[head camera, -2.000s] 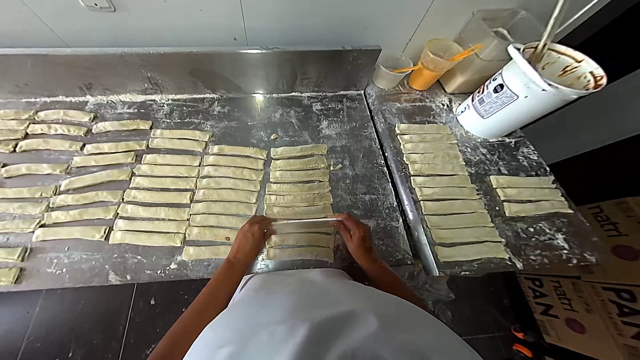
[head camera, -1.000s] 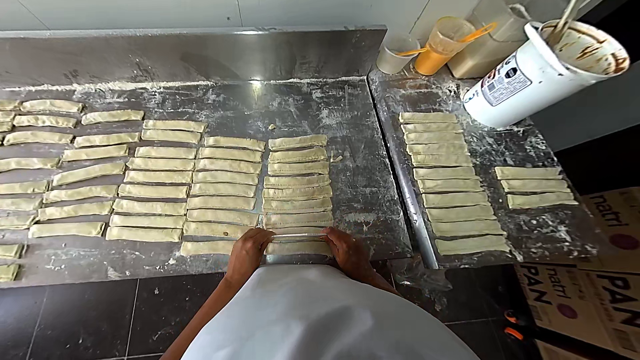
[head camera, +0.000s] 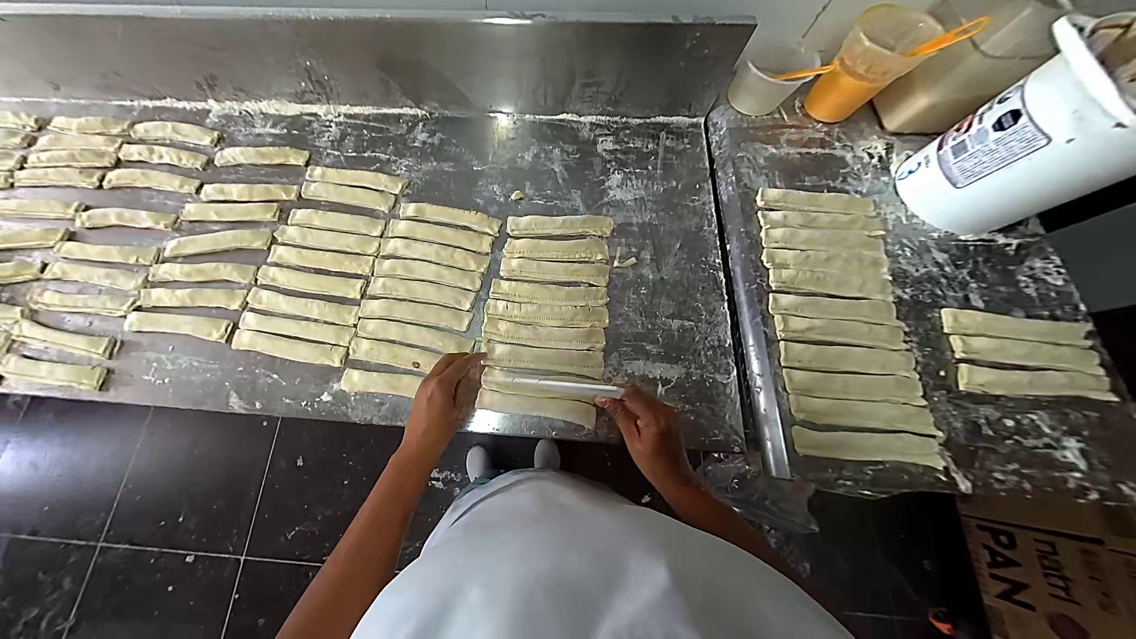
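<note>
My left hand (head camera: 446, 393) and my right hand (head camera: 646, 426) grip opposite ends of a thin, pale, straight-edged strip tool (head camera: 559, 386). It lies across a filled-looking dough strip near the table's front edge, above the lowest dough strip (head camera: 535, 406) of that column. The dough strips higher in the column, such as this dough strip (head camera: 545, 335), bear rows of small marks along their edges. More columns of dough strips (head camera: 306, 280) lie to the left on the floured metal table (head camera: 661, 346). What the tool is made of, I cannot tell.
Across a gap, a second metal table (head camera: 985, 444) holds a column of dough strips (head camera: 852, 358) and several more at the right. A white bucket (head camera: 1021, 142), a cup of orange liquid (head camera: 856, 75) and a small cup (head camera: 765, 84) stand behind. Cardboard boxes (head camera: 1047, 568) sit below.
Both hands and the strip tool have moved down the column toward the front edge since the oldest frame. More dough strips in this column now show marked edges.
</note>
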